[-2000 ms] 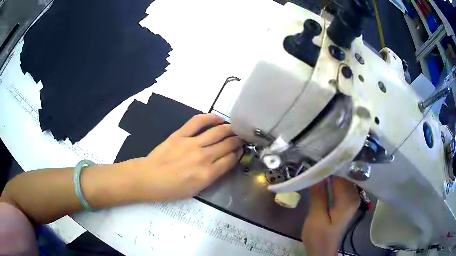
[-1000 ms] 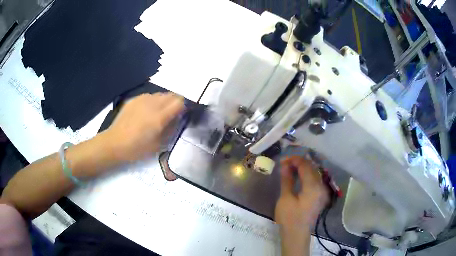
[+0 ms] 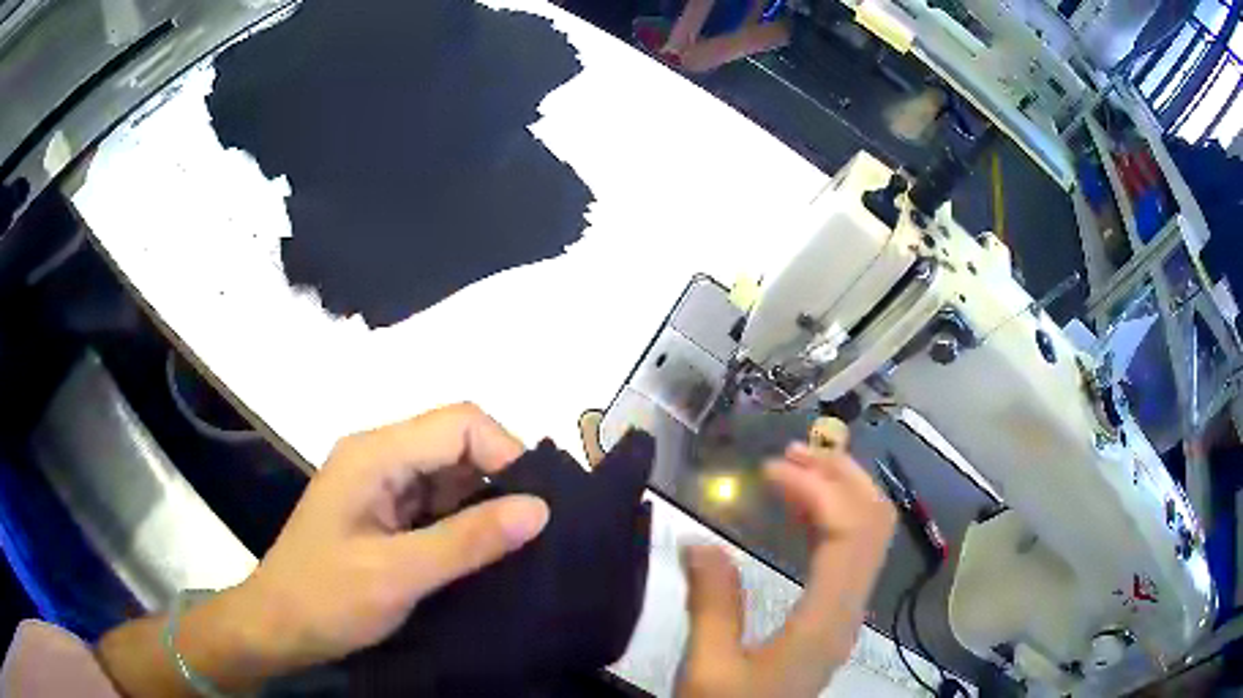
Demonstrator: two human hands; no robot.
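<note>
My left hand (image 3: pixel 409 532) holds a black cut piece (image 3: pixel 566 580) up in front of me, its thumb on top near the notched upper edge. The lower part of the cloth runs down to the picture's bottom edge. My right hand (image 3: pixel 791 580) is just right of the cloth, fingers apart and holding nothing. The sewing machine head (image 3: pixel 872 293) stands at right. Its presser foot (image 3: pixel 777 382) has no cloth visible under it. The large black stack of cut pieces (image 3: pixel 423 164) lies on the white table beyond my left hand.
The grey machine bed (image 3: pixel 668 471) has a lit yellow spot and a bright metal slide plate (image 3: pixel 675 361). Snips with red-and-black handles (image 3: pixel 927 525) lie on the bed near dark cords. A blue bin (image 3: pixel 55 545) is at lower left. Racks (image 3: pixel 1145 205) stand behind the machine.
My left hand has come from beside the needle to near the front edge with the black piece now raised in it. My right hand has opened near the cloth. The view has shifted.
</note>
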